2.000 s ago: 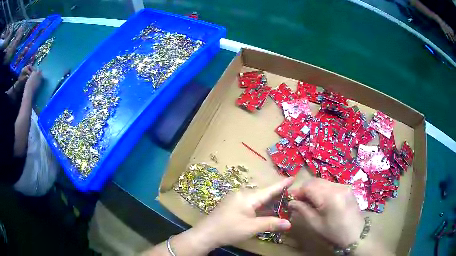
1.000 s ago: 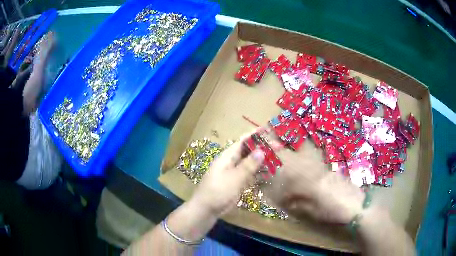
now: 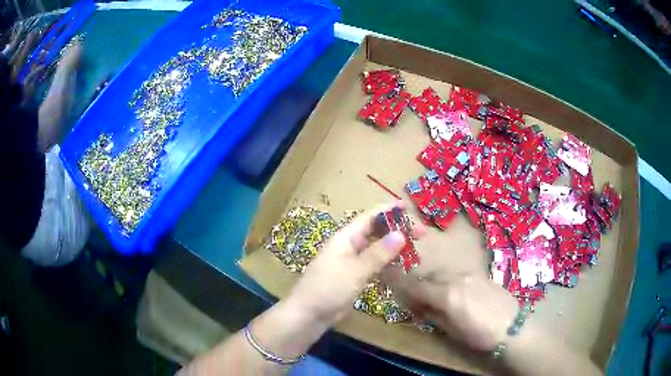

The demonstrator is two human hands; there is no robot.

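Note:
My left hand (image 3: 349,261) holds a red circuit board (image 3: 407,248) between thumb and fingers, over the near part of the cardboard tray (image 3: 335,150). My right hand (image 3: 456,305) is blurred, low beside the small near heap of metal parts (image 3: 382,302); whether its fingers hold a part cannot be seen. A larger gold-silver pile of metal parts (image 3: 300,236) lies in the near left corner. A big heap of red boards (image 3: 508,176) fills the right side, with several pinkish-white faces among them. A thin red strip (image 3: 384,186) lies on the tray floor.
A blue plastic tray (image 3: 202,139) with spread metal parts stands left of the carton. Another person's arm (image 3: 59,95) is at the far left, beside another blue tray. Dark tools (image 3: 653,323) lie at the right edge. A person's hand shows at the top right.
Since two seconds ago, my hands have moved apart. My right hand has dropped towards the small near heap. My left hand still holds a board, now showing more of its face. The view has shifted.

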